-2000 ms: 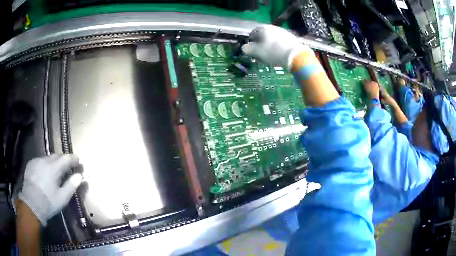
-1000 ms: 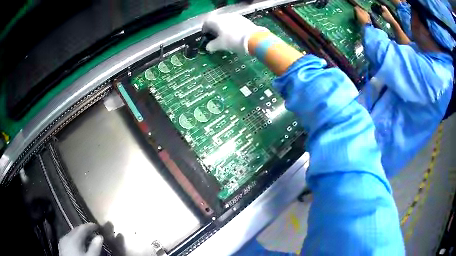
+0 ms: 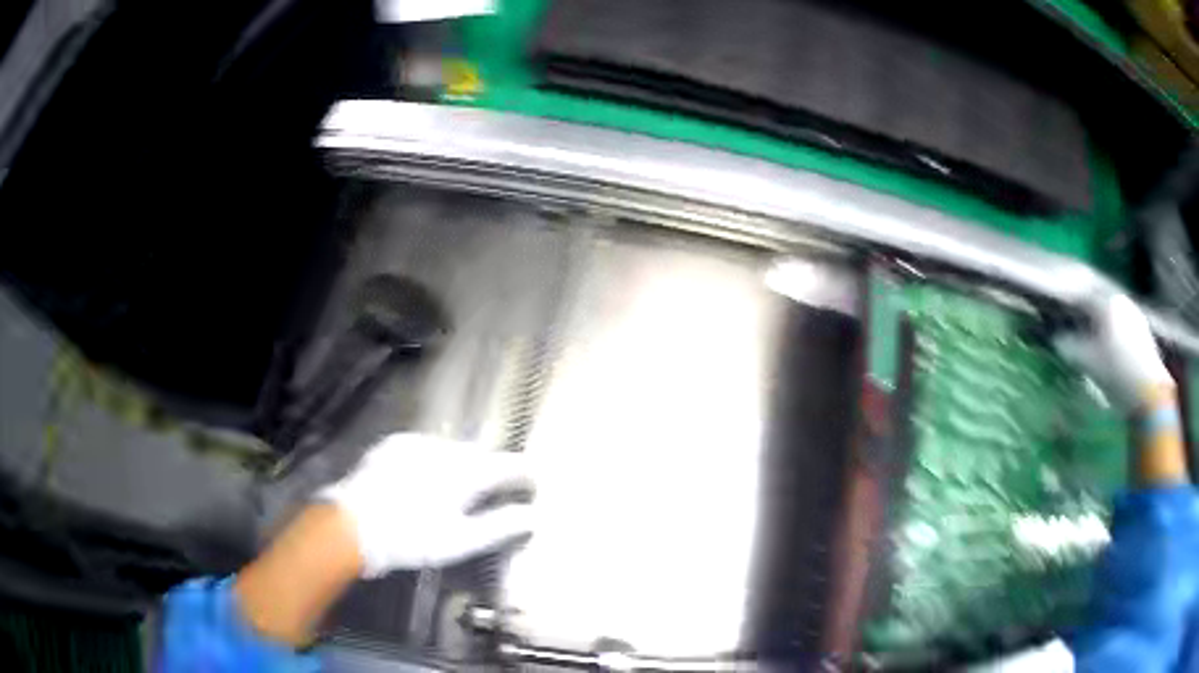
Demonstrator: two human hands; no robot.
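Observation:
The picture is blurred. A green circuit board [image 3: 986, 473] lies in a dark carrier with a red-brown end bar [image 3: 861, 513] on the line at the right. My right hand [image 3: 1124, 345], in a white glove, is at the board's far right corner; its fingertips are blurred and I cannot tell what they hold. My left hand [image 3: 427, 506], in a white glove, is over the left edge of a shiny metal plate [image 3: 644, 447], thumb and fingers apart, with nothing seen in it. A black round-headed tool [image 3: 399, 313] lies beyond my left hand, its handle pointing towards the lower left.
A silver rail [image 3: 684, 178] runs along the far side. Beyond it a dark flat stack [image 3: 815, 79] lies on a green shelf [image 3: 1118, 250]. At the left are a deep black area [image 3: 158, 197] and grey floor with yellow-black tape [image 3: 132, 408].
The view has swung left, so the board and my right hand now stand at the right edge. The black round-headed tool and my left forearm show more fully.

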